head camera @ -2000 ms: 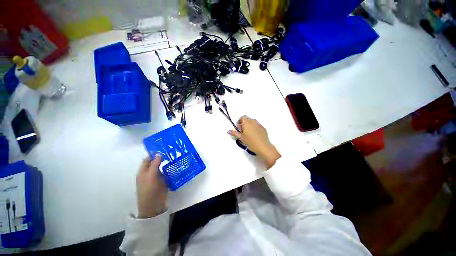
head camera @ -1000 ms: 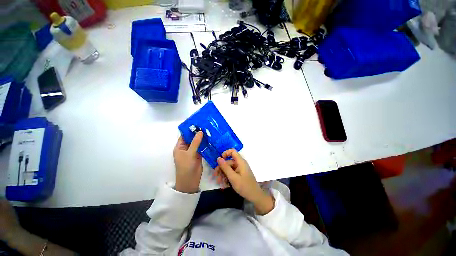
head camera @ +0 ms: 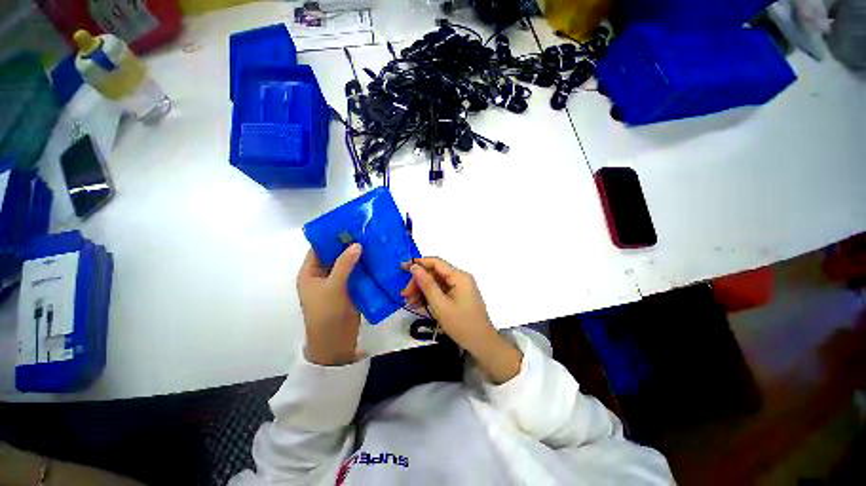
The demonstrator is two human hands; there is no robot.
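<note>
A blue moulded tray (head camera: pixel 373 226) is tilted above the white table's front part. My left hand (head camera: pixel 330 302) grips its left side, with the thumb on its face beside a small plug end. My right hand (head camera: pixel 450 302) is at the tray's right edge and pinches a thin black cable. The cable's dark coil (head camera: pixel 423 329) hangs just below my right fingers. Part of the cable is hidden by the fingers. A tangled pile of black cables (head camera: pixel 439 90) lies beyond the tray.
Nested blue trays (head camera: pixel 278 128) stand at the far left of the pile. Larger blue stacks (head camera: pixel 698 71) are at the far right. A red-edged phone (head camera: pixel 626 207), a dark phone (head camera: pixel 86 177), a bottle (head camera: pixel 119 71) and carded blue packs (head camera: pixel 63 311) lie around. Part of another person's arm shows at bottom left.
The tray was lying low in my left hand and is now raised and turned. My right hand has brought a cable from beside the pile to the tray. Its coil now hangs below my fingers.
</note>
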